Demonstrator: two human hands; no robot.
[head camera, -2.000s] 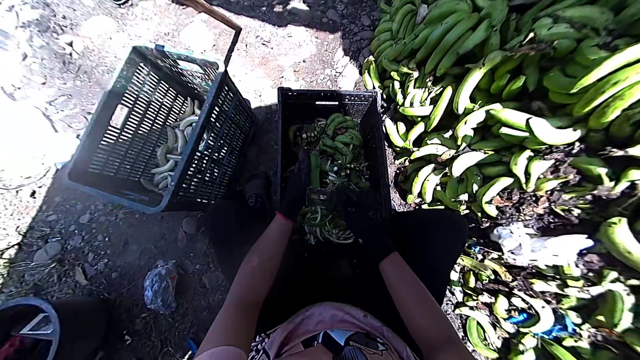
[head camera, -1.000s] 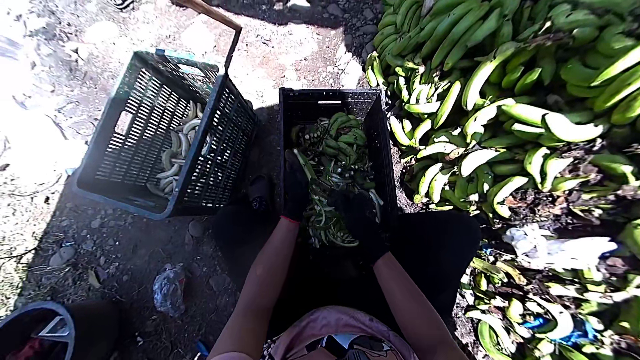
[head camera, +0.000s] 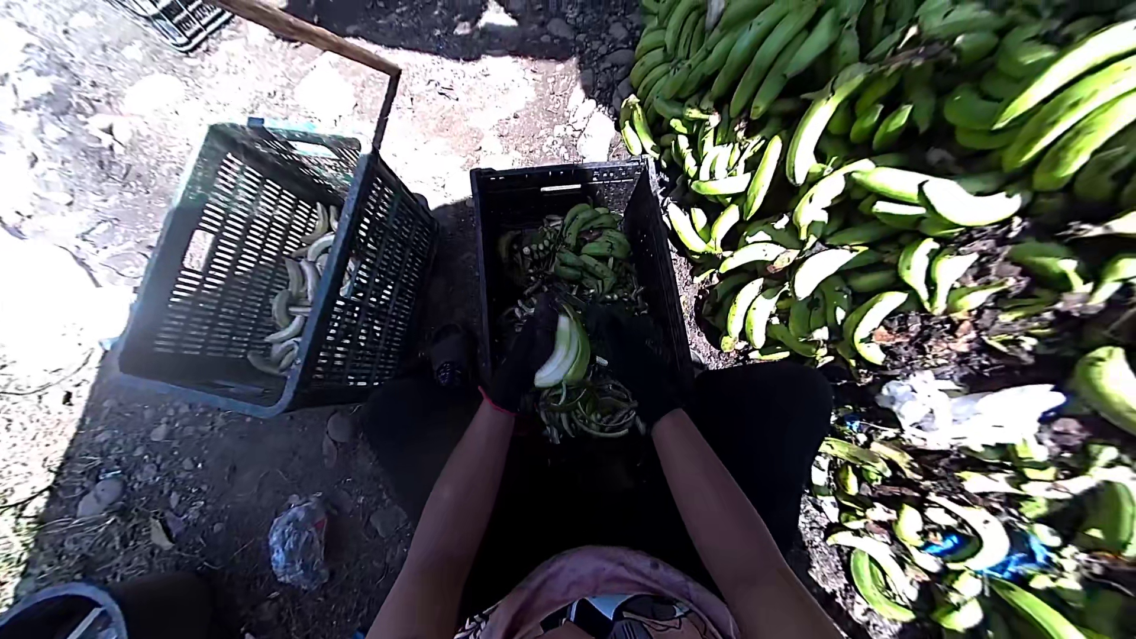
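My left hand (head camera: 527, 353), in a dark glove, is closed around a small bunch of green bananas (head camera: 568, 346), one of which shows a pale face. My right hand (head camera: 632, 359), also in a dark glove, lies just right of the bunch; its fingers blend into shadow, so any grip is unclear. Both hands are over a black plastic crate (head camera: 672, 293) between my legs. In this crate, green bananas (head camera: 596, 244) lie at the far end and strips of peel (head camera: 590, 410) lie nearest me.
A slatted plastic crate (head camera: 377, 284) at left, tilted, holds pale peeled bananas (head camera: 311, 275). A wooden stick (head camera: 311, 34) reaches its far corner. Heaped green bananas (head camera: 799, 89) fill the right side. A crumpled plastic bag (head camera: 299, 543) and a bucket (head camera: 111, 608) stand at lower left.
A bunch of green bananas with a pale face now shows in my left hand; one second ago, a green strip was at that hand.
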